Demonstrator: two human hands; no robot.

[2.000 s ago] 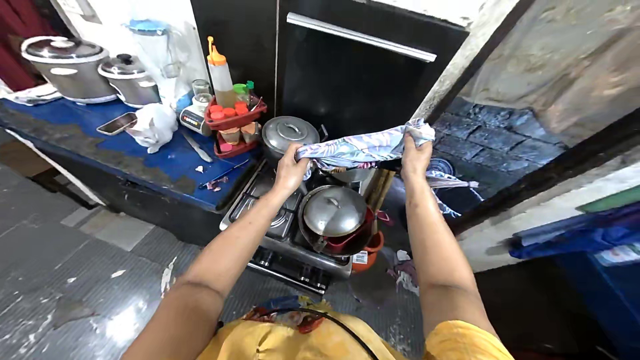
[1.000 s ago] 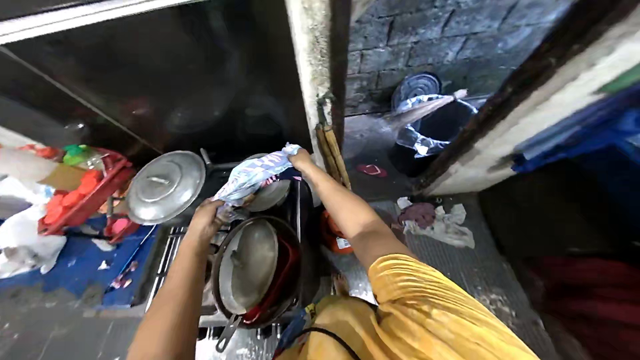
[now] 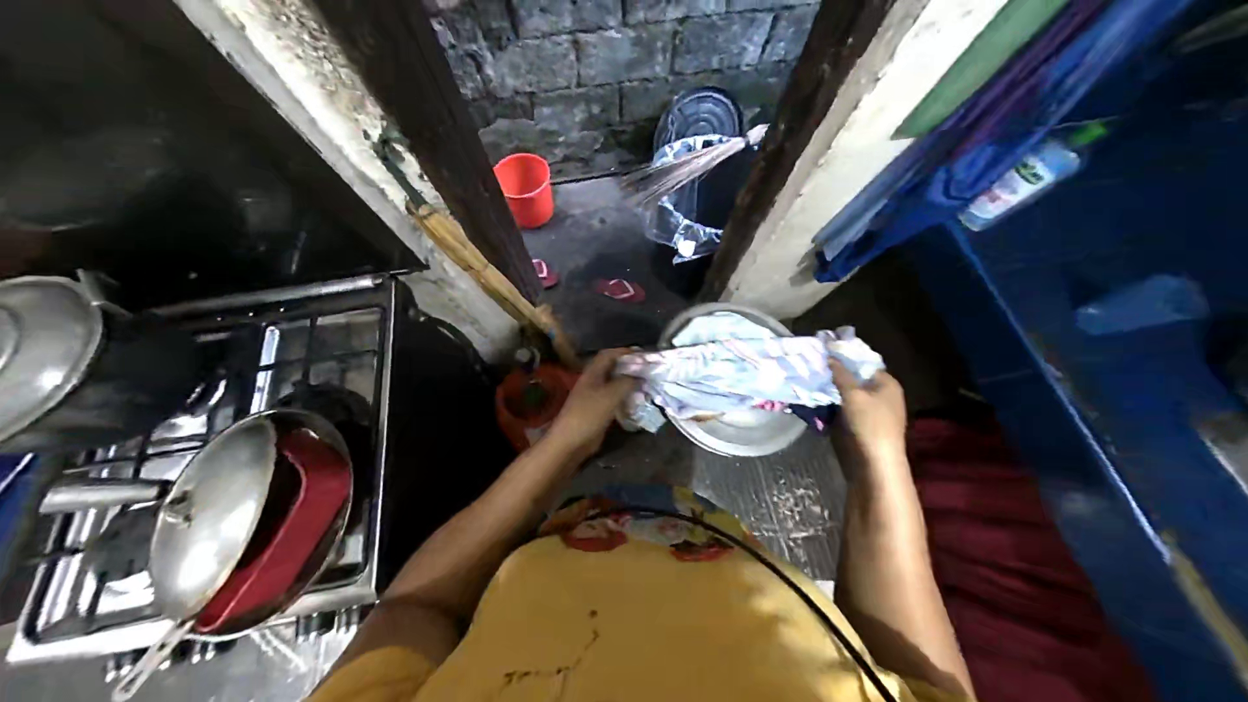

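Observation:
A patterned, light-coloured cloth is stretched between my two hands in front of my body. My left hand grips its left end, and my right hand grips the right end, where a bunched part sticks out past the fingers. Beneath the cloth is a round, light metal basin, partly covered by it, with some pale cloth showing inside at the far side. A dark piece of fabric shows by the basin's right edge, near my right hand.
On the left stands a gas stove with a lidded pan and a lidded pot. An orange container is beside it. Through the doorway are a red bucket, slippers and a broom. Dark red fabric lies right.
The view has swung right, from the stove to the doorway. My hands have moved with the cloth from above the stove to above the basin, still holding both ends.

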